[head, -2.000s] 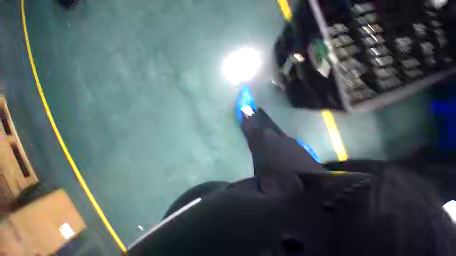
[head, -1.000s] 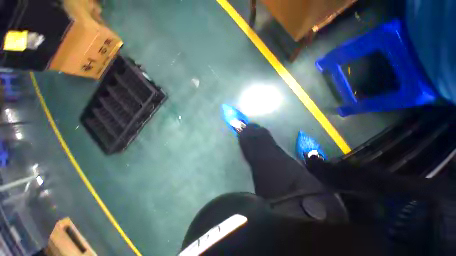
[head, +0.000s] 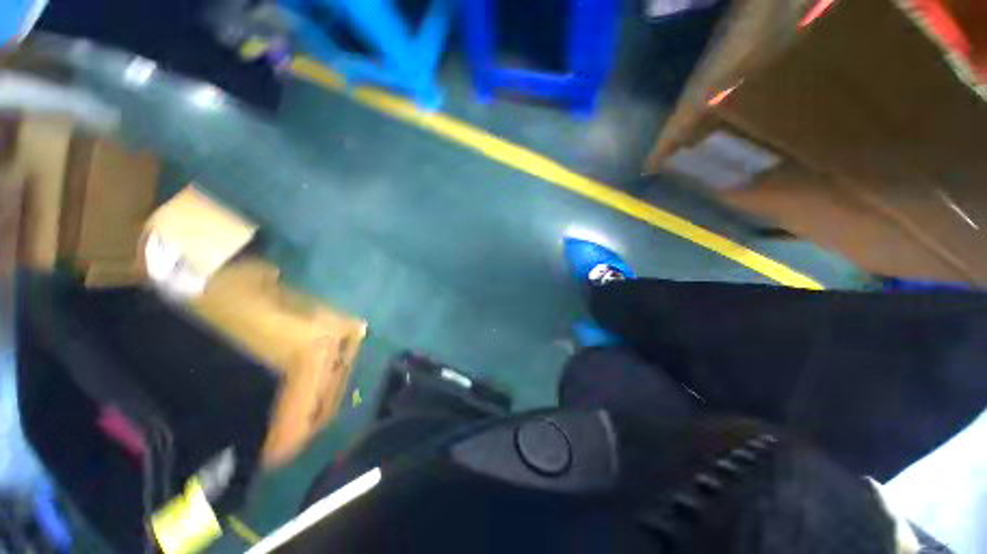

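No hand of mine can be made out in the head view. Nearest in front of me are my dark trouser leg point(head: 758, 335) and my feet in blue shoe covers point(head: 595, 260) on the green floor point(head: 433, 249). A dark rounded object with a white strip point(head: 325, 511) fills the bottom of the picture; what it is I cannot tell. A large brown carton point(head: 855, 141) stands at the upper right, with red-orange material point(head: 955, 33) at its edge. The picture is blurred.
A yellow lane line point(head: 520, 158) crosses the floor. Blue stools point(head: 536, 81) stand beyond it. At left are open cartons point(head: 271, 314) and a black bin point(head: 152, 390) with a yellow label. A black tray point(head: 438, 387) lies on the floor near my body. White material point(head: 947, 492) shows at lower right.
The view has turned and moved along the floor. The cartons and black bin now lie at lower left, the blue stools at the top, and a large carton has come in at upper right.
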